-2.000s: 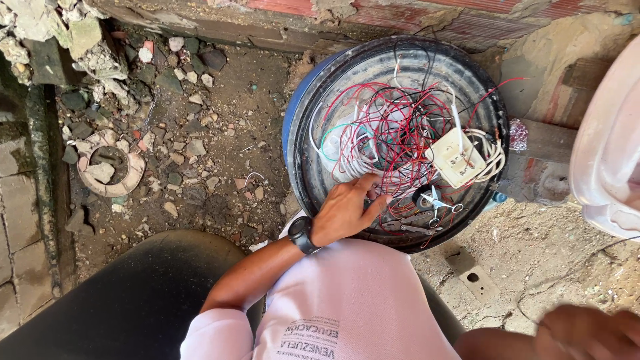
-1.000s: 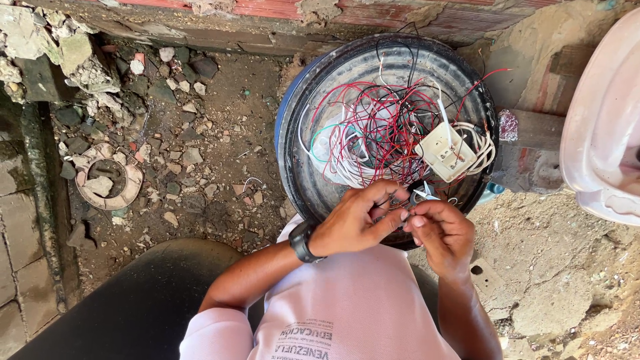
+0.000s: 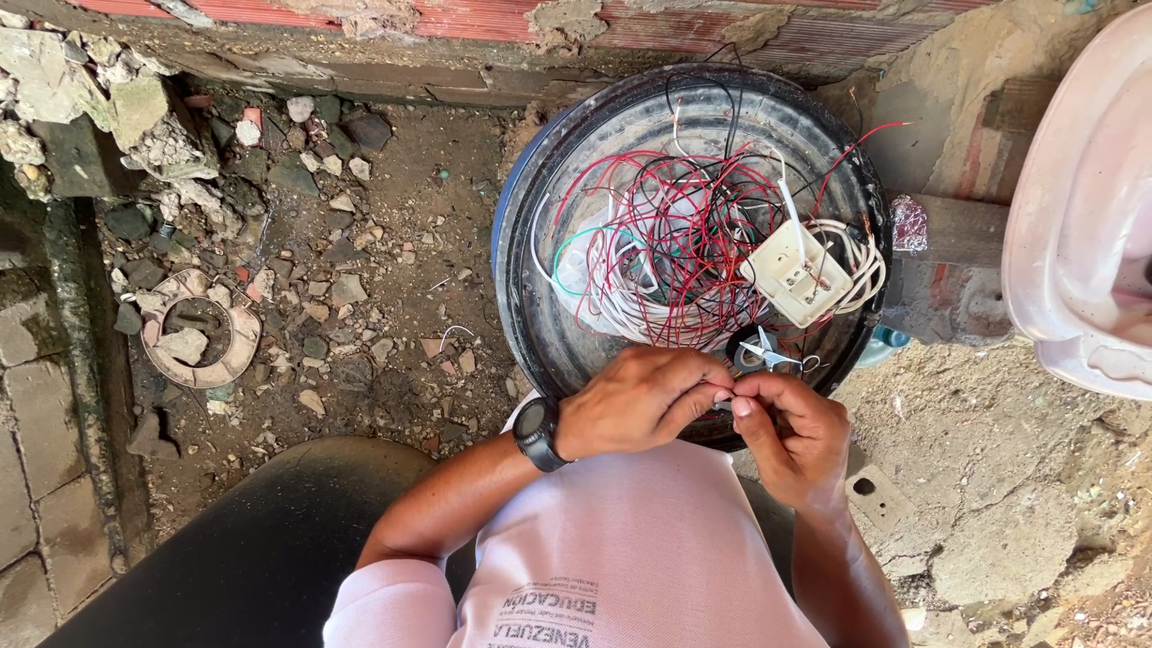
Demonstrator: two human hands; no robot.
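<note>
My left hand [image 3: 643, 396], with a black watch [image 3: 537, 434] on its wrist, and my right hand [image 3: 792, 432] meet fingertip to fingertip over the near rim of a black round lid [image 3: 540, 315]. Something small and thin is pinched between them, too hidden to name. Just beyond the fingers lie a roll of black tape [image 3: 747, 355] and small scissors [image 3: 765, 349]. A tangle of red, black and white electrical wires [image 3: 675, 243] covers the lid's middle. A cream plastic electrical box [image 3: 799, 279] with wires attached sits on its right.
A pale plastic basin [image 3: 1044, 225] stands at the right edge. A brick wall [image 3: 468, 22] runs behind the lid. Rubble [image 3: 153, 126] and a broken ring-shaped piece [image 3: 238, 346] lie on the dirt at left. Crumpled foil [image 3: 909, 223] rests on a ledge beside the lid.
My right hand was low at the right, away from the lid, two seconds ago; it has come in to meet my left hand. My left hand has left the wires for the near rim.
</note>
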